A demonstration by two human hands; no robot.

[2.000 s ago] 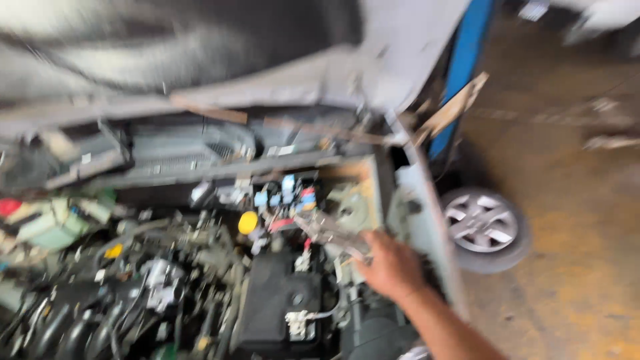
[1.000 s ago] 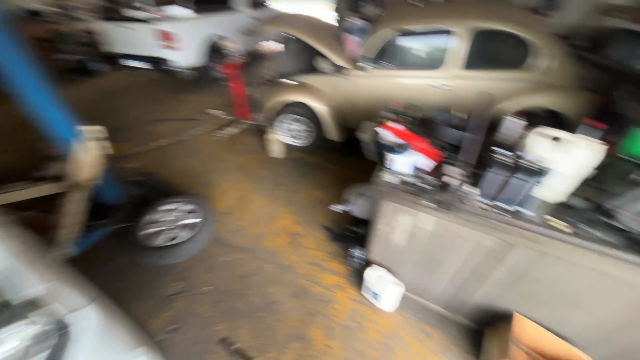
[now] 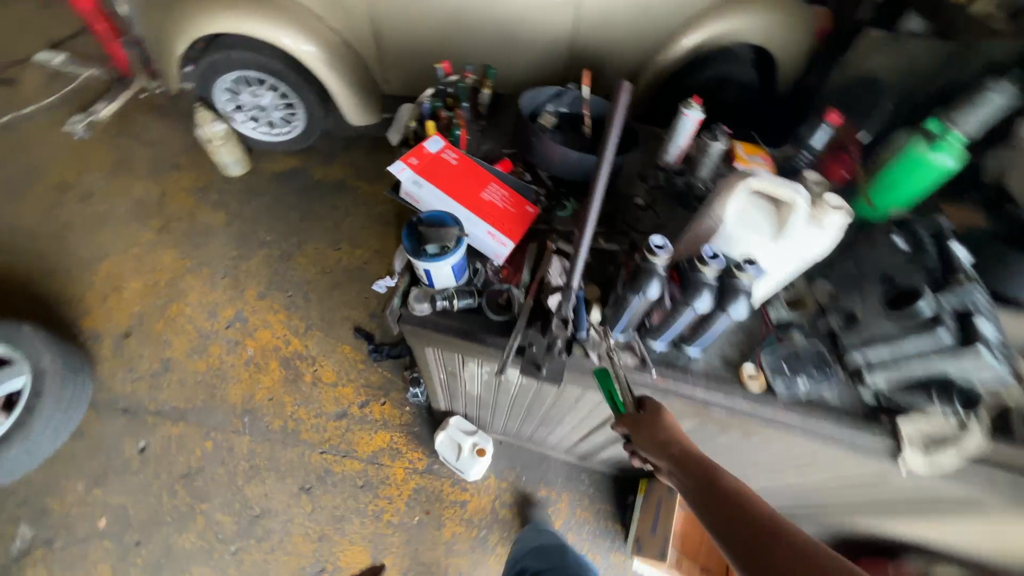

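Note:
My right hand [image 3: 652, 436] reaches to the front edge of a cluttered workbench [image 3: 480, 392], its fingers closed around a metal hand tool [image 3: 618, 368] and a tool with a green handle [image 3: 609, 391]; their exact kinds are blurred. The tips of the held tools lie over the bench edge, near a bench vise [image 3: 552, 344] and loose tools. Right of them stand several grey plastic bottles [image 3: 640, 292]. Of my left hand, perhaps a fingertip shows at the bottom edge, too little to tell its state.
A red and white box [image 3: 472, 196], a blue and white bucket [image 3: 437, 252] and a white jug [image 3: 776, 228] stand on the bench. On the floor are another white jug [image 3: 464, 448], a cardboard box [image 3: 656, 524] and a loose wheel [image 3: 40, 400]. A beige car [image 3: 496, 48] stands behind.
The view has swung from an open engine bay, where my right hand was over the battery area, to the workbench. My right hand is now at the bench's front edge.

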